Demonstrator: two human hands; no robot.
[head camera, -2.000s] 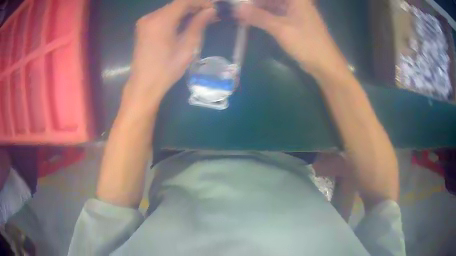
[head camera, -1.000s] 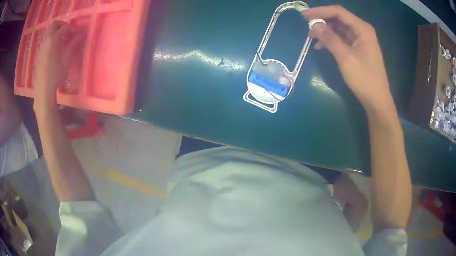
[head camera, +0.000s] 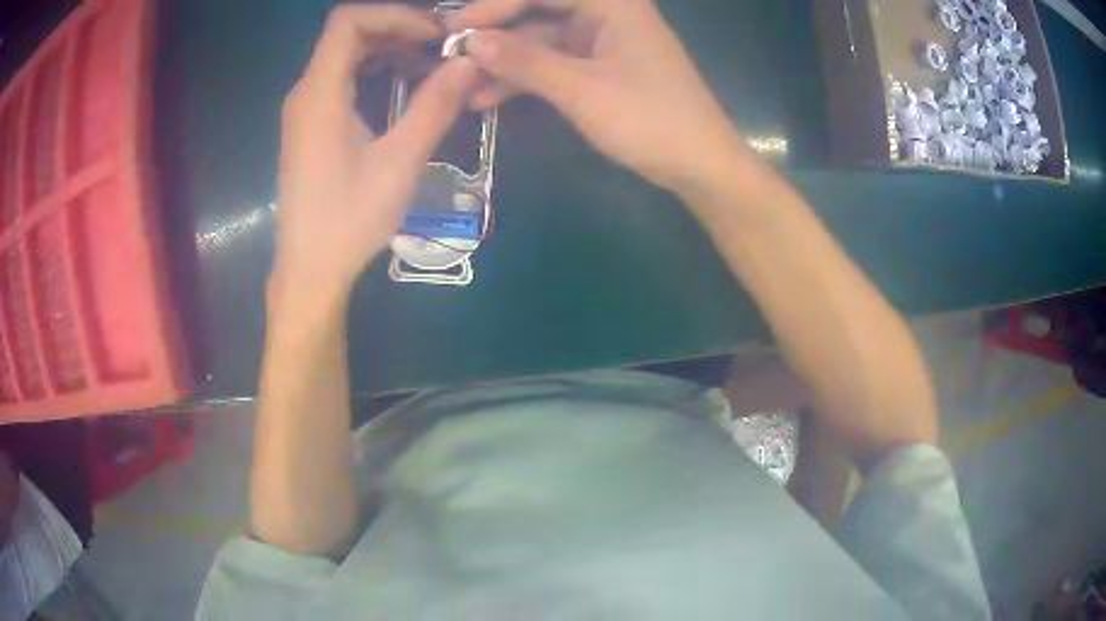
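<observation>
A looped frame (head camera: 486, 148) lies on the bench with its plate end towards me. Its round plate (head camera: 434, 249) carries a blue strip (head camera: 439, 224). My left hand (head camera: 352, 134) and my right hand (head camera: 594, 85) meet over the far end of the loop. A small white fitting (head camera: 457, 44) shows between their fingertips, pinched by my right hand. My left fingertips are beside it; whether they grip it or the frame is hidden by the fingers.
A red compartment crate (head camera: 91, 218) stands at the left. An open carton (head camera: 885, 73) with a heap of small clear fittings (head camera: 982, 91) is at the upper right. The green bench top (head camera: 582, 291) ends at my body. Part of another person shows at the lower left.
My left hand has left the red crate and come to the loop's far end beside my right hand. My right hand still has the white fitting. The view has turned.
</observation>
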